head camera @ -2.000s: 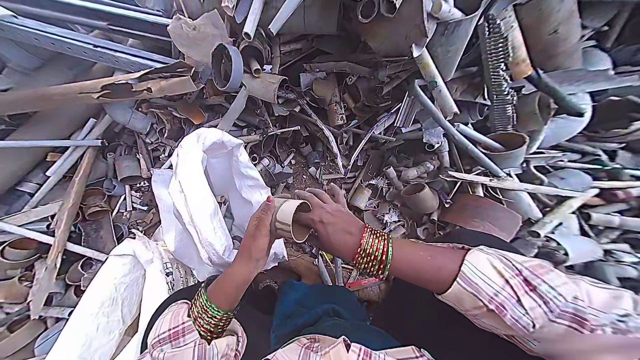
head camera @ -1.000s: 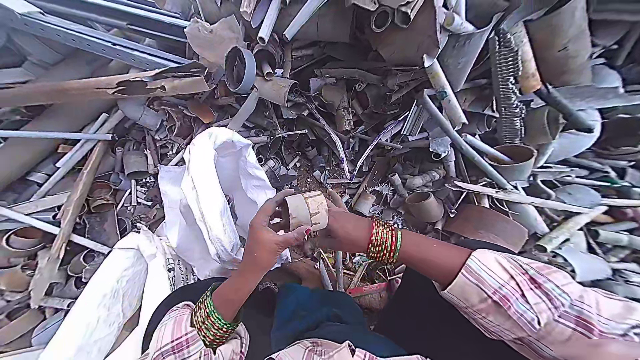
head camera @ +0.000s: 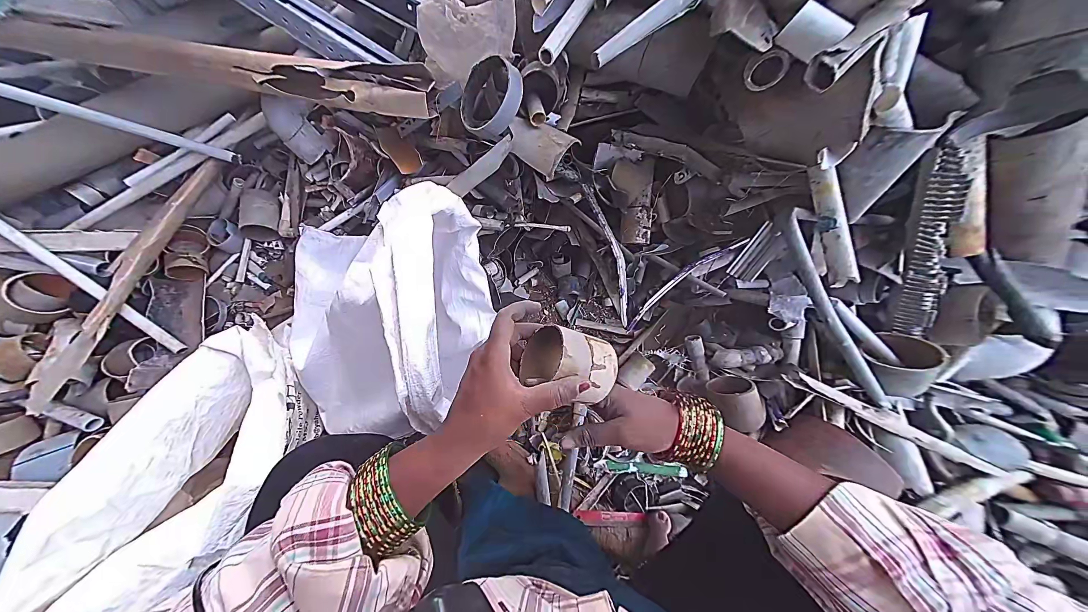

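Observation:
A short beige plastic pipe piece (head camera: 586, 365), stained and marked on its outer wall, is in my left hand (head camera: 501, 382), whose fingers curl round its open end. My right hand (head camera: 625, 421) is just below and behind its right end, fingers partly bent; whether they touch the piece is hard to tell. A white woven sack (head camera: 382, 314) lies directly left of my left hand, its top bunched upward. Beneath my right hand are small scraps, among them a green strip (head camera: 642, 468) and a red strip (head camera: 608, 517).
Scrap pipes and broken pieces surround me. A second white sack (head camera: 161, 450) lies at lower left. A long split brown pipe (head camera: 204, 68) crosses the upper left. A coiled ribbed piece (head camera: 931, 242), a cup-like pipe end (head camera: 908, 365) and a grey pipe (head camera: 829, 306) are on the right.
The pipe piece has turned between my hands since the earlier frames. My right hand has moved from its side to a lower place, while my left hand keeps its hold.

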